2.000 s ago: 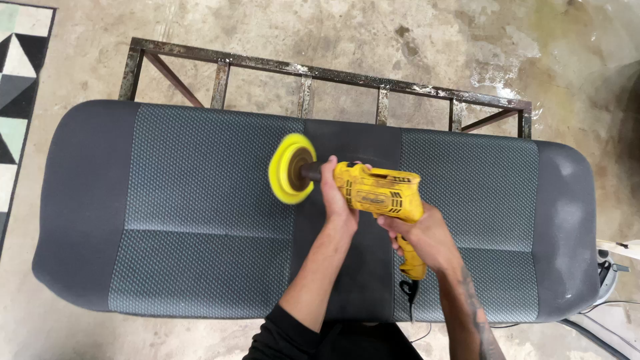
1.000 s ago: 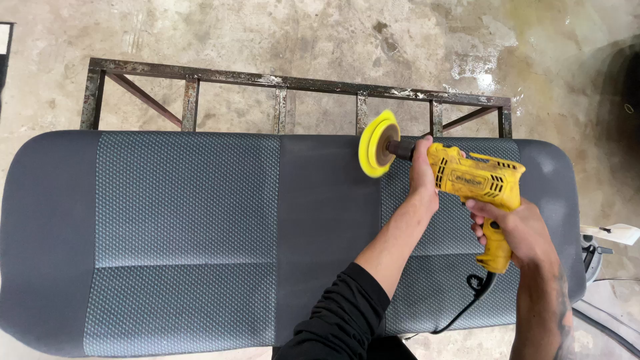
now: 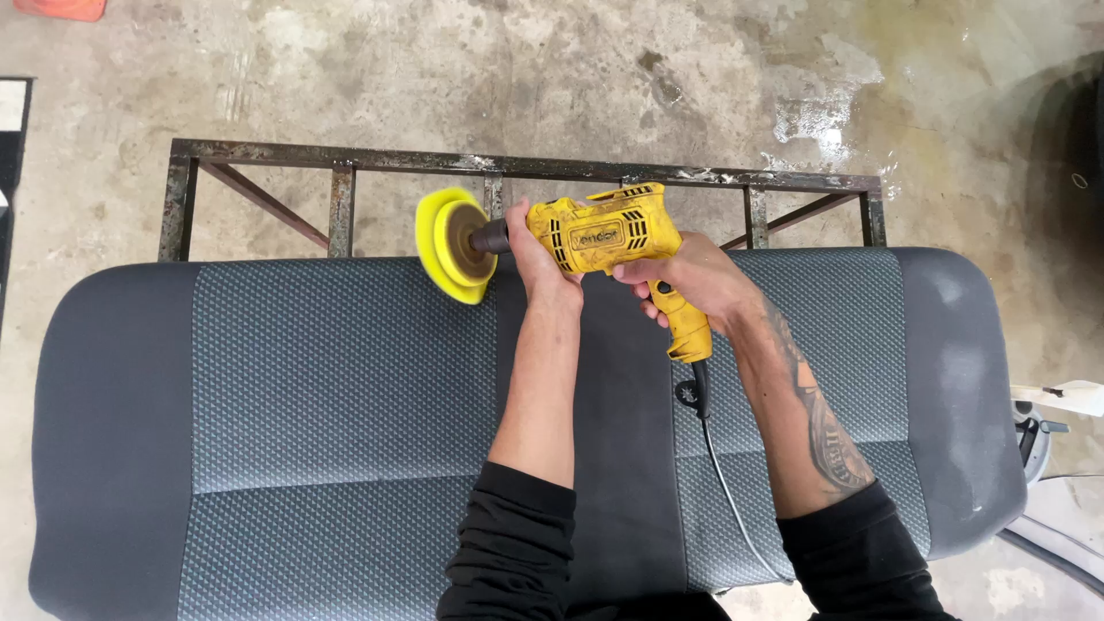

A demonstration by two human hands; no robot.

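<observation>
A yellow corded power drill [image 3: 604, 233] lies sideways across both hands, its chuck pointing left. My left hand [image 3: 543, 259] grips the front of its body just behind the black chuck. My right hand [image 3: 690, 280] is wrapped around the pistol handle, the fingers partly hidden behind it. On the chuck a round backing pad carries a bright yellow brush or pad [image 3: 453, 246], blurred at its edge. It is over the top edge of a grey fabric bench seat [image 3: 345, 371]; whether it touches the cloth I cannot tell.
A worn metal frame [image 3: 397, 159] extends beyond the seat's far edge, above a stained concrete floor [image 3: 561, 78] with a wet patch. The drill's cord [image 3: 733, 509] trails down over the seat. Right of the seat are a hose [image 3: 1052, 556] and a partly seen metal device [image 3: 1035, 440].
The drill and both hands went right along the seat between the first two earlier frames, then back left to near the seat's dark middle strip. The view has shifted too.
</observation>
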